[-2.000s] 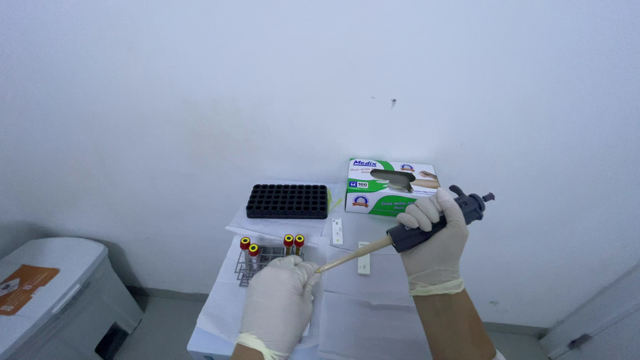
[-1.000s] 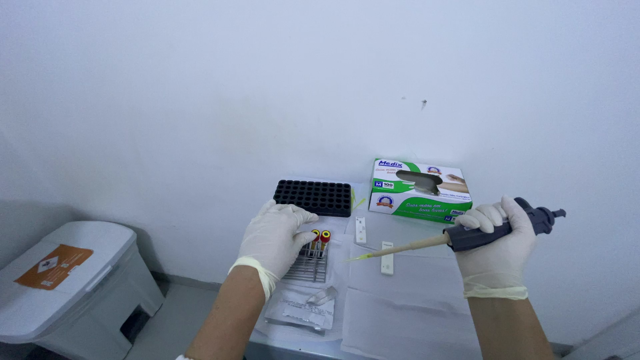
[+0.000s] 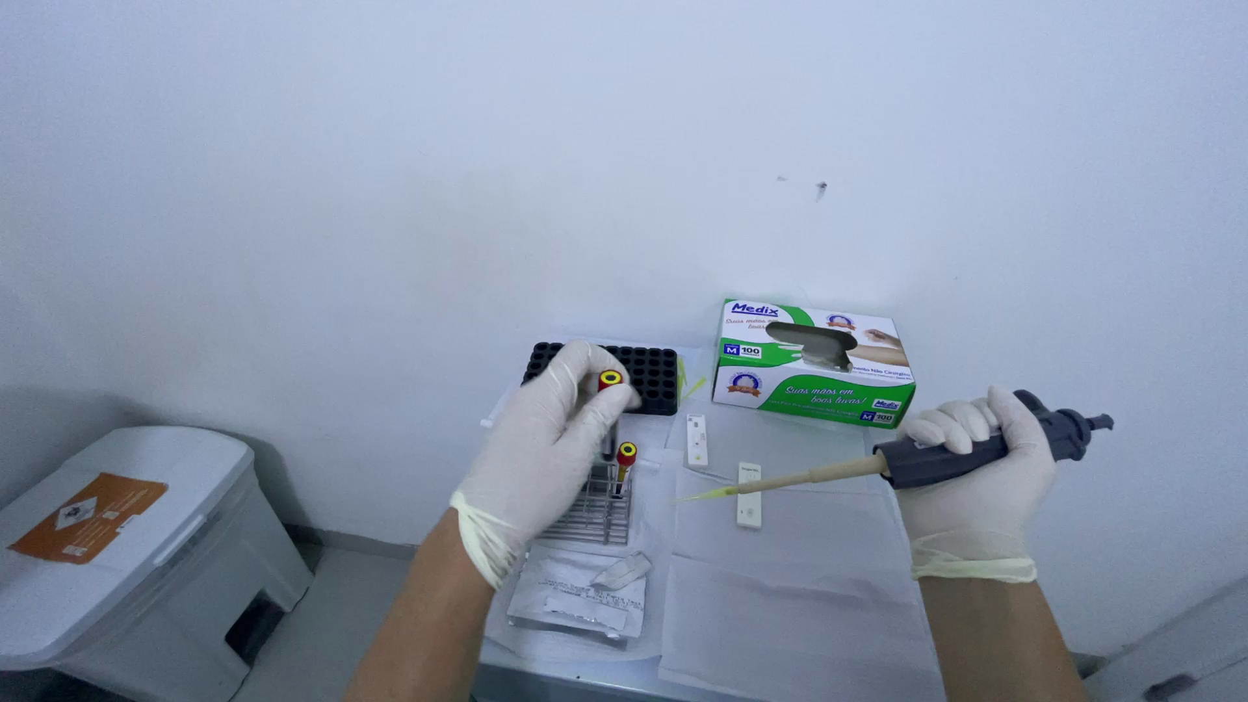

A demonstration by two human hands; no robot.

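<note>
My left hand (image 3: 546, 439), in a pale latex glove, grips a blood collection tube (image 3: 609, 380) with a red and yellow cap, just above a wire tube rack (image 3: 600, 517). Another capped tube (image 3: 626, 456) stands in the rack; my hand hides part of the rack. My right hand (image 3: 975, 478), gloved too, is closed around a dark grey micropipette (image 3: 960, 456). Its long beige shaft carries a yellow tip (image 3: 714, 494) that points left. Two white test cassettes lie on the paper, one (image 3: 696, 441) farther back and one (image 3: 749, 495) behind the pipette shaft.
A black tube block (image 3: 653, 380) lies behind my left hand, with a Medix glove box (image 3: 814, 366) to its right. Foil pouches (image 3: 575, 597) rest in front of the rack on the paper-covered table. On the left stands a white lidded bin (image 3: 195, 546) with an orange label.
My left hand has lifted a capped tube, which was standing in the rack a second ago. The pipette, earlier angled toward my left hand, is now apart from it.
</note>
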